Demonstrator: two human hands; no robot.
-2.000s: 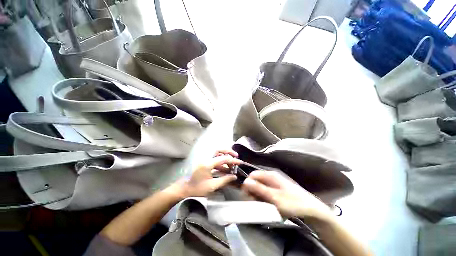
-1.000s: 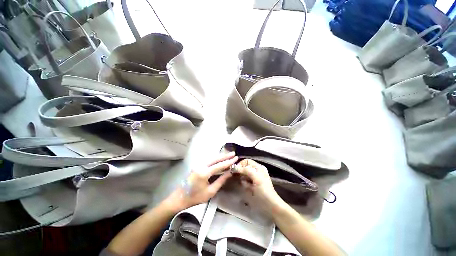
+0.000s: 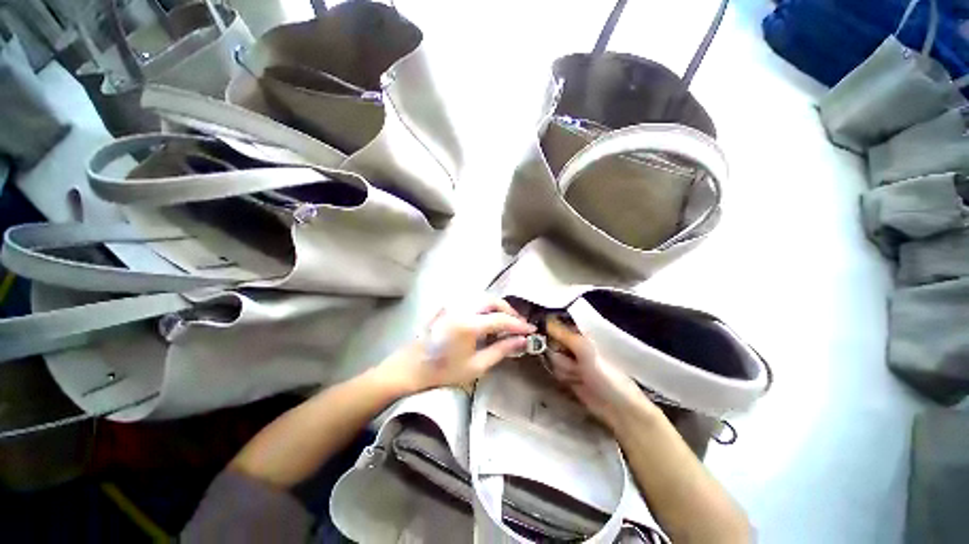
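Observation:
A grey-beige tote bag (image 3: 680, 388) lies in front of me with its dark mouth open to the right. My left hand (image 3: 459, 345) pinches a small silver metal fitting (image 3: 536, 343) at the side of the bag's mouth. My right hand (image 3: 574, 361) is at the fitting's right side, its fingertips on the bag edge and partly hidden. Whether it touches the metal itself is unclear. Another tote bag (image 3: 425, 420) lies nearest me, with a pale handle (image 3: 480, 468) standing up from it.
An open tote bag (image 3: 531, 202) stands just beyond my hands. Several more tote bags (image 3: 351, 239) crowd the left side, and others (image 3: 930, 319) line the right edge. Dark blue bundles (image 3: 818, 43) lie at the far right. The table (image 3: 818, 457) is white.
The pale handle of the near bag now stands in a loop. The worked bag's mouth has opened wider on the right. Both hands stay together at its side, and the silver fitting shows more clearly.

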